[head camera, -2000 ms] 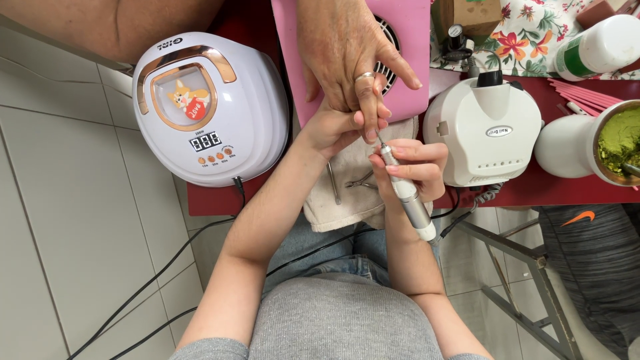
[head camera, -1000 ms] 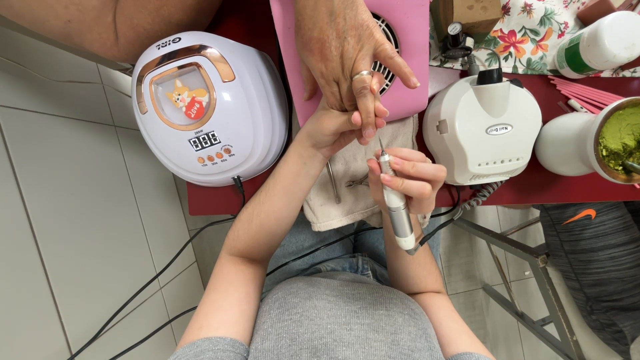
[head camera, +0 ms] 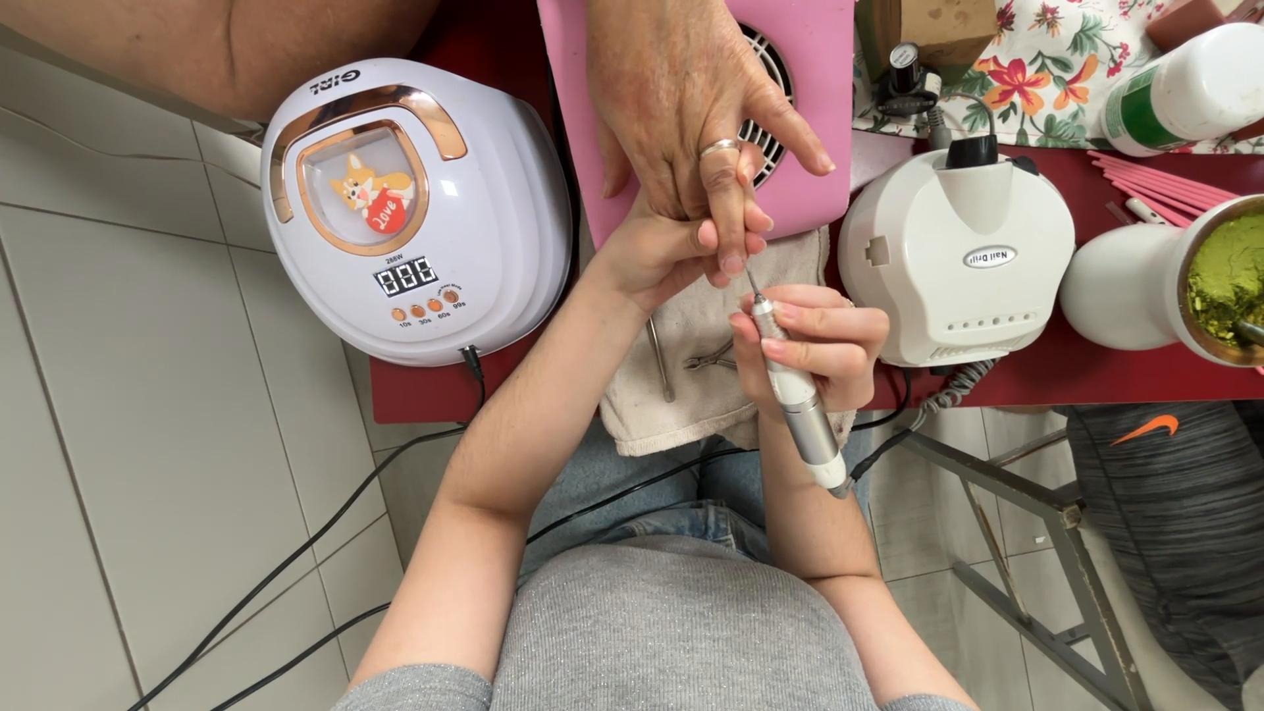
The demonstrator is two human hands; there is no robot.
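My left hand [head camera: 664, 255] grips a finger of another person's hand [head camera: 681, 118], which wears a ring and reaches in from the top. In my right hand [head camera: 825, 346] is a nail drill handpiece [head camera: 805, 405], its thin bit pointing up at the fingertip of the held finger; whether it touches the nail I cannot tell. Below the hands lies a beige towel [head camera: 642, 420] with a metal manicure tool [head camera: 660, 360] and cuticle nippers [head camera: 711, 359] on it. The pink nail dust collector [head camera: 825, 79] is under the other person's hand.
A white nail lamp [head camera: 494, 217] stands at left, a white nail drill base [head camera: 958, 257] at right. Farther right are pink sticks [head camera: 1165, 183], a white bottle [head camera: 1210, 84] and a container of green material [head camera: 1229, 272]. Black cables [head camera: 326, 523] hang beside a metal stool frame [head camera: 1066, 553].
The drill handpiece has swung: its rear end dipped toward me, then came back slightly right. Its tip was at the finger two seconds ago and a little apart one second ago. My left hand keeps its hold.
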